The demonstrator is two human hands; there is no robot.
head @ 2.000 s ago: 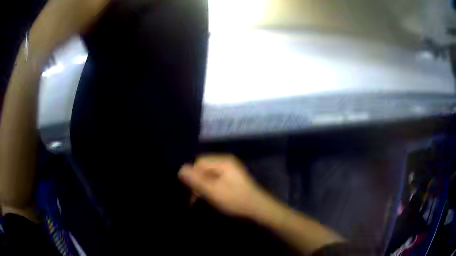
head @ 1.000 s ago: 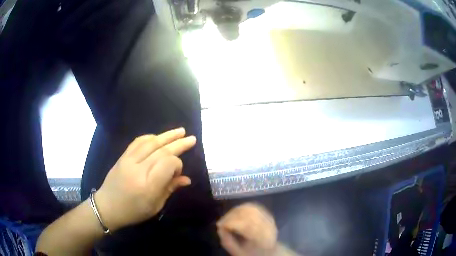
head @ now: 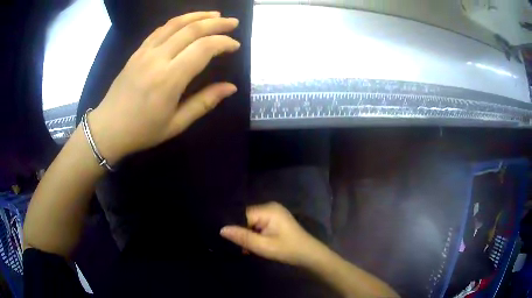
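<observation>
A dark garment panel (head: 198, 157) lies over the table's front edge and hangs down over my lap. My left hand (head: 169, 75) lies flat on the panel near the table edge, fingers apart and pointing right towards the panel's right edge; it wears a silvery bangle. My right hand (head: 271, 233) is lower, below the table edge, with thumb and fingers pinching the right edge of the panel. The needle and presser foot are out of view.
The white table (head: 361, 52) has a measuring tape (head: 350, 105) along its front edge. Part of the beige machine bed (head: 373, 9) shows at the top. Blue baskets with small items stand at lower right (head: 466, 204) and lower left (head: 13, 233).
The view has tilted down, so the needle area has left the picture. My left hand lies farther up the panel with fingers spread. My right hand has come onto the panel's right edge.
</observation>
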